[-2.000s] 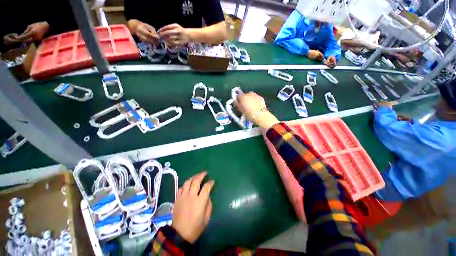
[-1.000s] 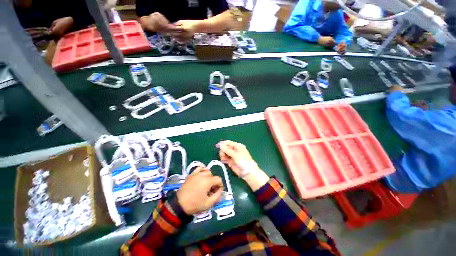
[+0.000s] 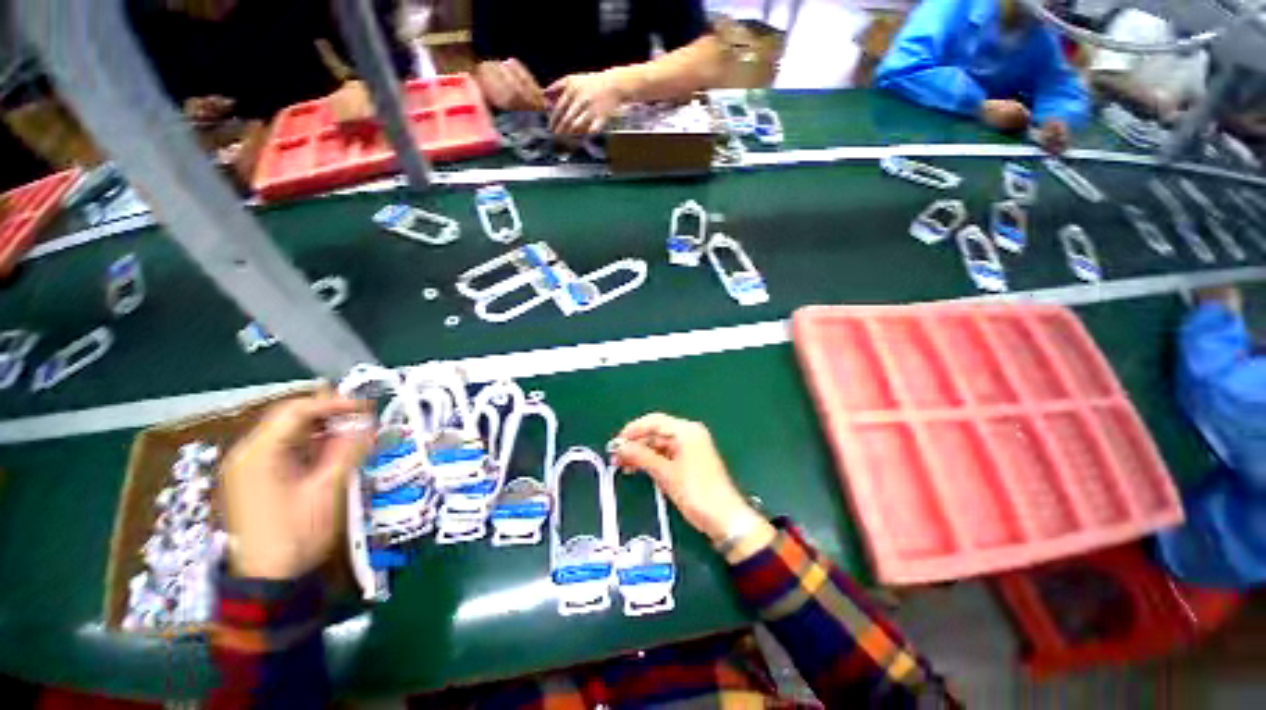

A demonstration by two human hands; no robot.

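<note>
Two looped units lie side by side on the green bench in front of me; the left one (image 3: 583, 562) is fully in view. My right hand (image 3: 680, 469) is at the top of the right one (image 3: 644, 569), fingertips pinched around a tiny pale part. My left hand (image 3: 292, 479) is raised between the cardboard parts box and the pile of looped units (image 3: 451, 472). Its thumb and fingers are close together near the pile's left edge; whether they hold something I cannot tell. White fittings (image 3: 181, 548) lie heaped in the parts box (image 3: 135, 520).
A salmon-red parts tray (image 3: 993, 430) is at the right, above a red stool (image 3: 1097, 610). A pale rail (image 3: 694, 340) borders the belt with scattered looped units. A grey post (image 3: 208, 222) crosses the left. People sit opposite; a blue sleeve (image 3: 1222, 430) is at the right edge.
My right hand has come back from the belt to the bench with the looped units. My left hand has moved left, from over the two units to beside the parts box. The view has shifted.
</note>
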